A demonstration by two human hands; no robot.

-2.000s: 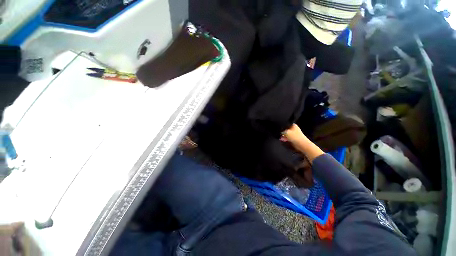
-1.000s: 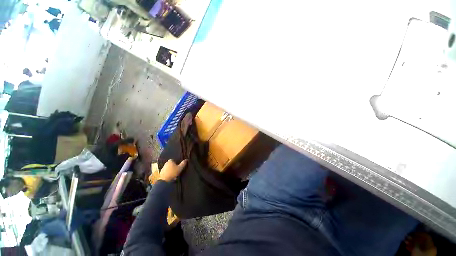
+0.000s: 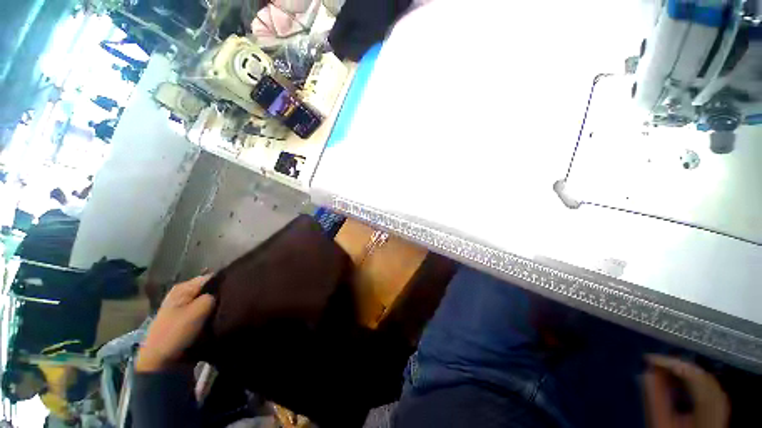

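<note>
A dark brown-black garment panel (image 3: 280, 280) hangs in front of the table's left part, below its front edge. My left hand (image 3: 177, 324) is shut on the panel's left edge and holds it up. The panel's lower part falls into dark shadow beside my thigh. My right hand (image 3: 685, 393) is low at the right, below the table edge, blurred and partly cut off by the picture's rim; whether it holds anything cannot be told.
The white sewing table (image 3: 468, 125) has a printed ruler along its front edge. The machine head (image 3: 698, 67) stands at upper right. A cardboard box (image 3: 388, 267) and part of a blue crate (image 3: 329, 220) are below the edge. A phone (image 3: 287, 106) lies on the neighbouring machine's table.
My left hand has lifted the panel up and to the left, spreading it wider and covering more of the crate and box. The view has shifted, showing the machine head and more of my right hand.
</note>
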